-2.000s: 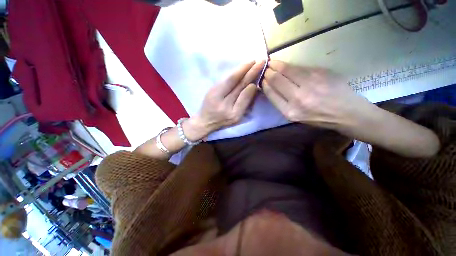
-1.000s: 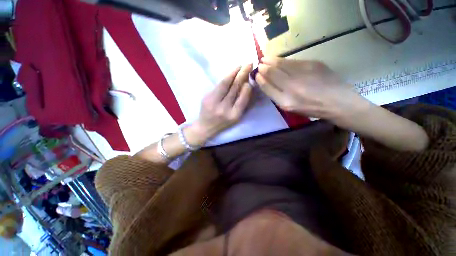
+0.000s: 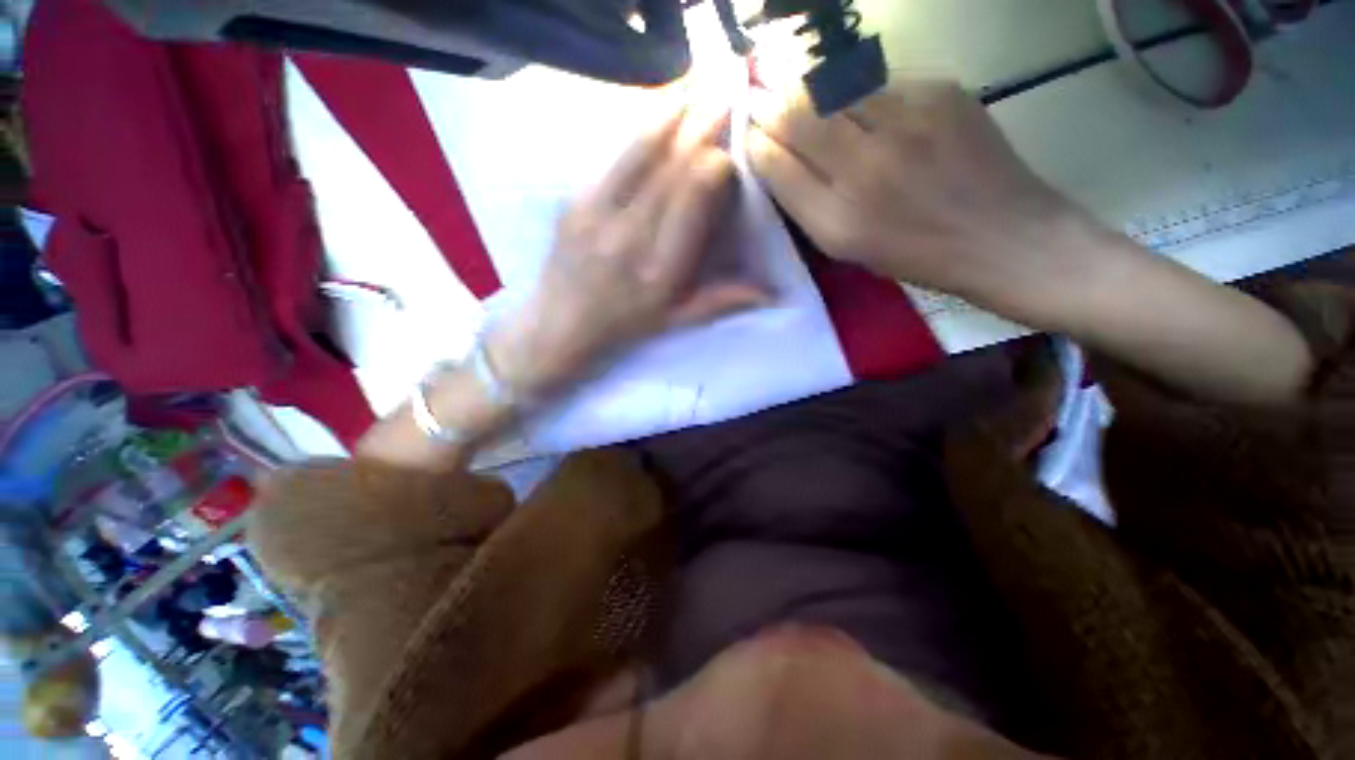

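Note:
The white lining piece (image 3: 669, 364) lies on the table and reaches the front edge. Part of a red fabric piece (image 3: 877, 319) shows at its right side, under my right wrist. My left hand (image 3: 639, 245), somewhat blurred, lies on the white piece with its fingertips by the seam edge. My right hand (image 3: 907, 178) has its fingertips at the seam edge, just in front of the needle area. Its grip is partly hidden in the glare. The presser foot area (image 3: 743, 60) is brightly lit. A dark attachment (image 3: 844, 71) stands right beside it.
The sewing machine head (image 3: 505, 37) looms at the top. The red garment body (image 3: 149, 223) lies at the left. Scissors with red-white loops (image 3: 1189, 67) lie at the upper right. A printed ruler (image 3: 1248, 208) runs along the table's right front. A cluttered rack (image 3: 164, 549) stands at the lower left.
Both hands have moved up towards the needle with the seam edge. More of the machine head and dark attachment shows. The red piece under the right wrist has come into view.

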